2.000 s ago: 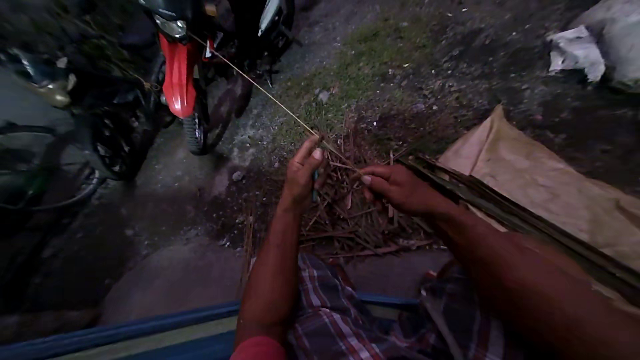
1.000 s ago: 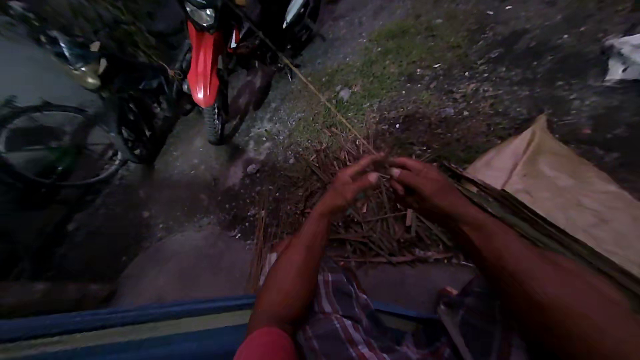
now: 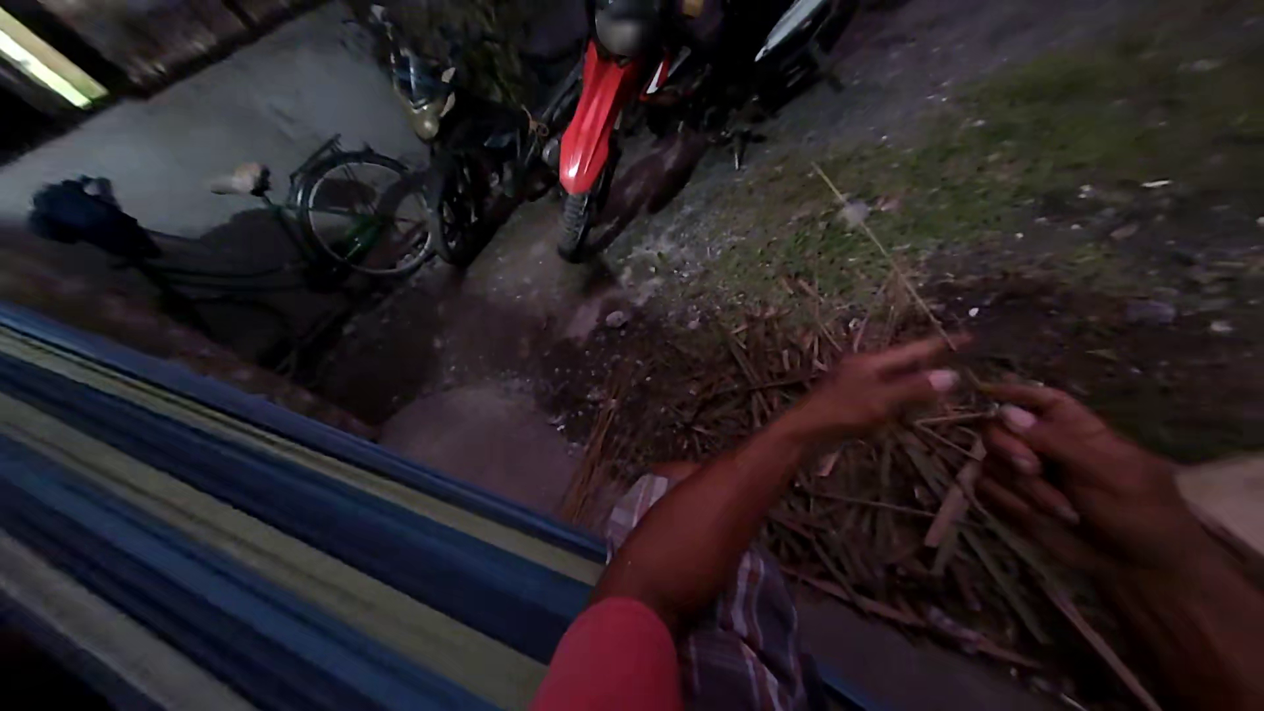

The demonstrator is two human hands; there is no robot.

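A thin, pale strip of plant fibre (image 3: 894,267) slants down from above the grass to my fingers. My left hand (image 3: 869,390) has its fingers stretched along the strip's lower end, with the thumb beside it; blur hides how firmly it holds. Just to the right, my right hand (image 3: 1066,454) pinches the end of a thin strip between thumb and forefinger, its other fingers curled. The two hands are close, with a small gap between them. Beneath them lies a heap of cut dry strips and stalk pieces (image 3: 760,395) on the ground.
A blue and yellowish striped fabric, apparently a hammock (image 3: 296,474), spans the lower left. A red-fendered motorcycle (image 3: 588,128), a darker motorcycle (image 3: 454,148) and a bicycle (image 3: 360,212) stand beyond the heap. Part of a pale sheet (image 3: 1224,489) shows at the right edge.
The view has swung left, showing more striped fabric and the bicycle. My hands, close together a second ago, are now slightly apart, with the left fingers stretched out.
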